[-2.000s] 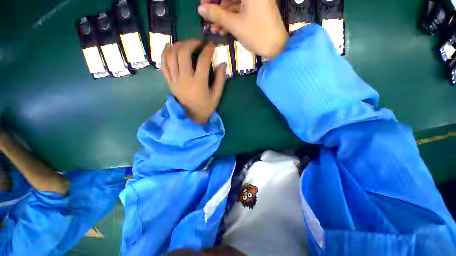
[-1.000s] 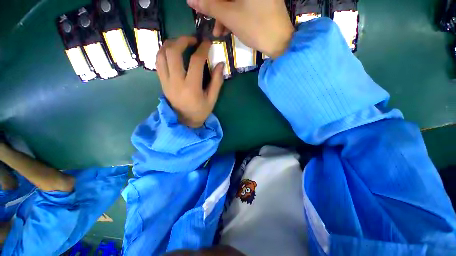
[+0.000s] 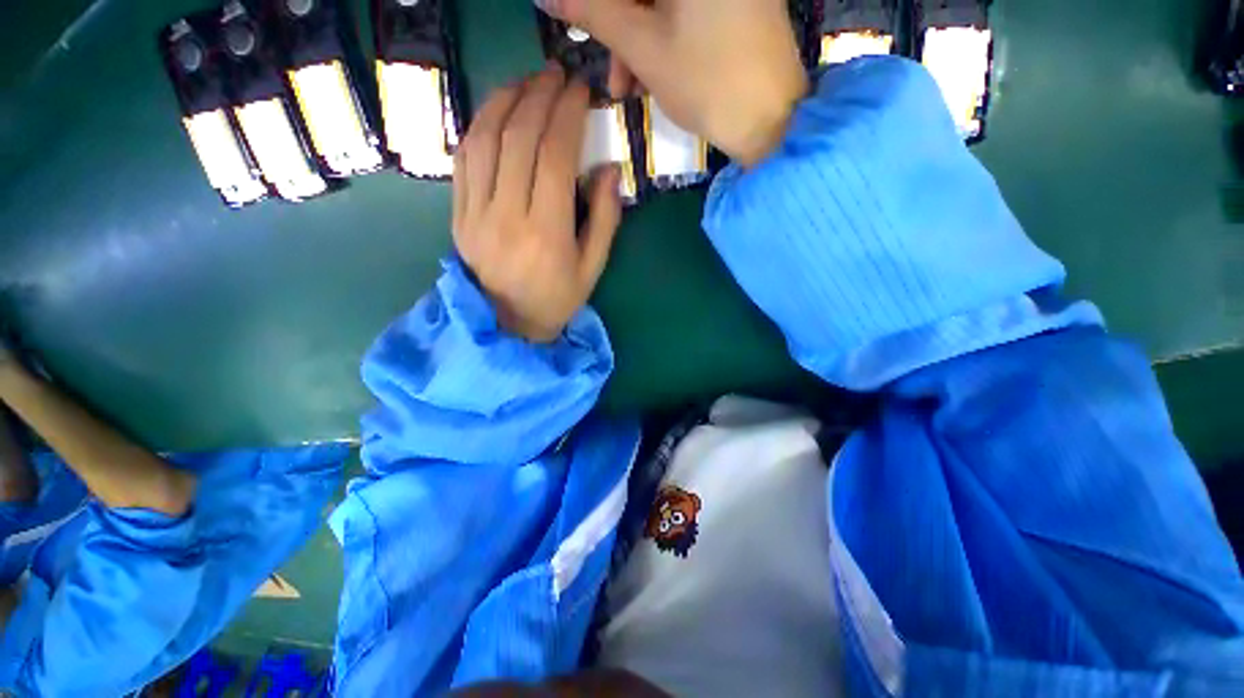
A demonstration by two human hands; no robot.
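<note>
My left hand [image 3: 529, 205] lies on the left part of a black unit with a bright white area [image 3: 604, 153], thumb and fingers spread around it. My right hand [image 3: 703, 62] reaches over the top of the same unit near the upper edge of the picture. Its fingertips are bunched over the unit's black end, and I cannot tell whether they hold something small. Another unit [image 3: 675, 147] lies directly to the right, partly under my right hand. The units' far ends are partly hidden or cut off.
Several like units [image 3: 328, 113] lie in a row on the green surface [image 3: 273, 314] at the left. More units [image 3: 955, 75] lie right of my right hand. Dark units [image 3: 1226, 55] are cut off at the right edge. Another person's arm [image 3: 102, 443] is at the lower left.
The row and the dark heap have shifted in the picture as the view moved. My left fingers are closer together and straighter over the unit. My right hand stays over its black end.
</note>
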